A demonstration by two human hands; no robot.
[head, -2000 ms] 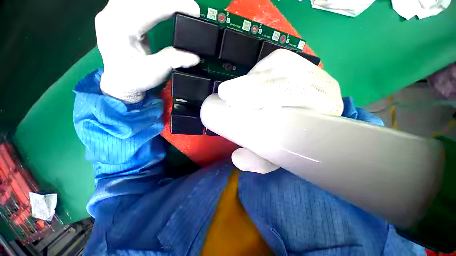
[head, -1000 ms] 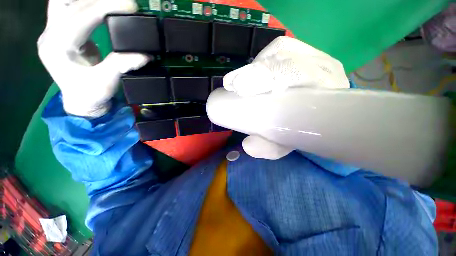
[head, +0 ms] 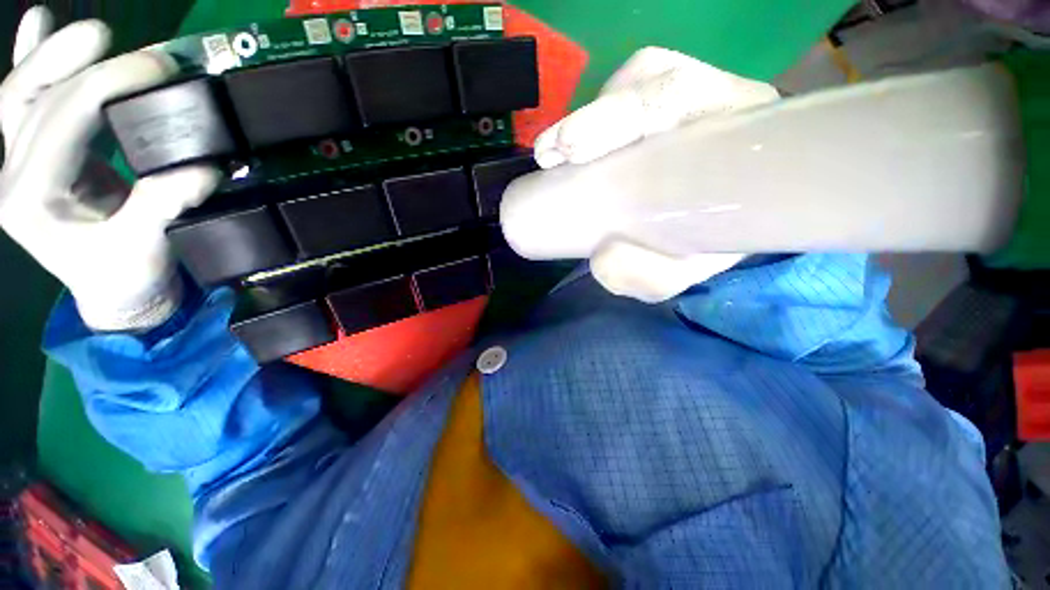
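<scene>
The green circuit board [head: 380, 153] carries three rows of glossy black blocks [head: 290, 101] and lies tilted over an orange-red foam pad [head: 397, 343]. My left hand [head: 98, 184], in a white knit glove, grips the board's left end, with fingers above and thumb below the top-left block. My right hand [head: 668, 127], also gloved, is closed around the thick white glue syringe [head: 794, 173] at the board's right side. The syringe's narrow end and needle are hidden; its wide green-capped end [head: 1013, 167] points right.
A green mat [head: 679, 29] lies under the pad. A tray with red pieces [head: 69, 542] and a white paper slip [head: 147, 573] are at the lower left. A red object [head: 1033, 392] is at the right edge. Grey floor shows at the upper right.
The board and my left hand have moved left in view, and the board's right end is now uncovered. The syringe has swung so that its rear end is higher. Both hands keep their holds.
</scene>
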